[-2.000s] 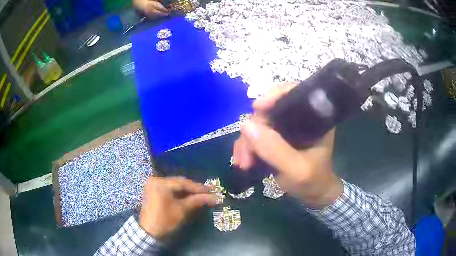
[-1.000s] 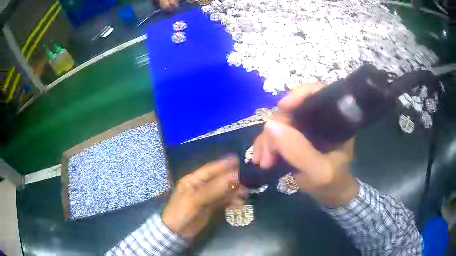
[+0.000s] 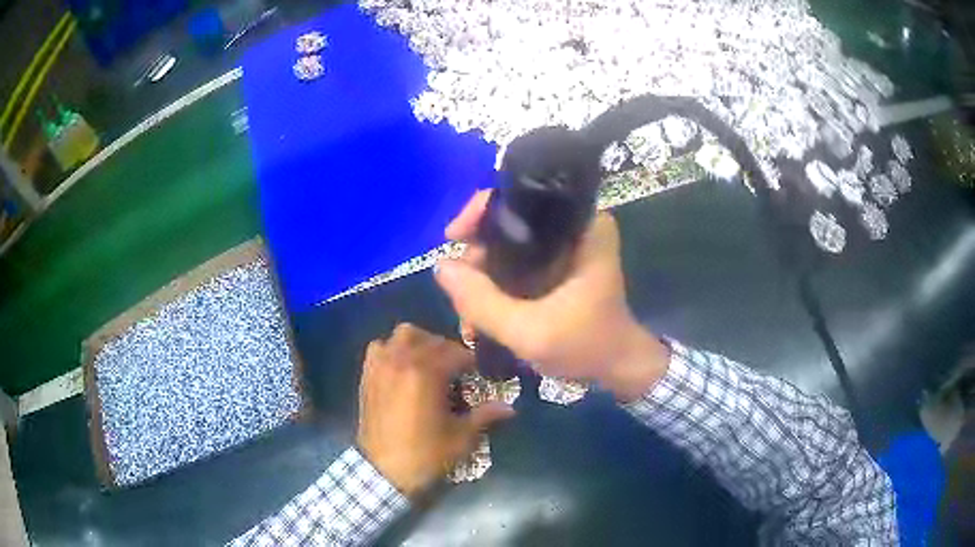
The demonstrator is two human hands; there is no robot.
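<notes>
My right hand (image 3: 556, 310) is closed around the thick black electric screwdriver (image 3: 540, 203), held nearly upright with its lower end at the white inserts on the dark bench. My left hand (image 3: 412, 401) is beside the tip, its thumb and fingers around a socket insert (image 3: 486, 390); whether it grips the piece firmly is partly hidden. Another insert (image 3: 562, 390) lies to the right of the tip, and one more (image 3: 470, 459) lies below, partly covered by my left hand.
A cardboard tray (image 3: 91, 411) of screws lies left of my left hand. Beyond are a blue sheet (image 3: 353, 160) with two inserts and a large white heap (image 3: 641, 75) of inserts. The black cord (image 3: 818, 310) curves across the bench at right. A green belt (image 3: 160, 182) lies at far left.
The screwdriver has gone from strongly tilted to nearly upright. My left hand has come from the left to the inserts at the tip. The camera view has shifted somewhat.
</notes>
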